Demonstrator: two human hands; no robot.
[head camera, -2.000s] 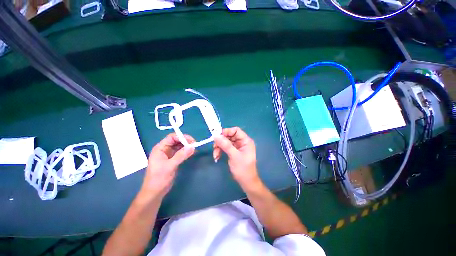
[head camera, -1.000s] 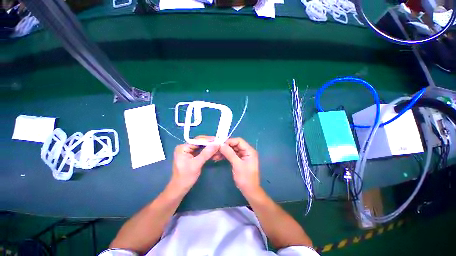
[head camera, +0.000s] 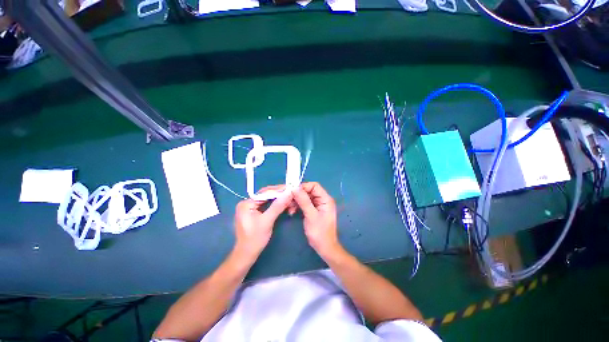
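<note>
A white rounded-square frame (head camera: 294, 160) stands up from my fingertips. My left hand (head camera: 257, 217) pinches its lower edge. My right hand (head camera: 318, 215) is closed at its lower right corner, fingertips touching those of the left. A thin pale wire (head camera: 217, 180) curves out left from my left hand toward the paper. Another thin, blurred wire end (head camera: 307, 159) rises beside the frame's right side. The exact grip on the wire is hidden by my fingers. A fitted frame (head camera: 232, 152) lies on the bench just behind, partly overlapped by the held one.
A frame pile (head camera: 87, 217) and a small white paper (head camera: 47, 185) lie left. A white paper sheet (head camera: 190, 186) is nearer my hands. A wire bundle (head camera: 398, 163) lies right, beside the green box (head camera: 441, 167). A metal support (head camera: 100, 73) slants in at upper left.
Since two seconds ago, my hands have come together at the frame's lower edge, and the wire now extends left. Since one second ago, the frame and hands keep nearly the same pose; the right wire end is blurred.
</note>
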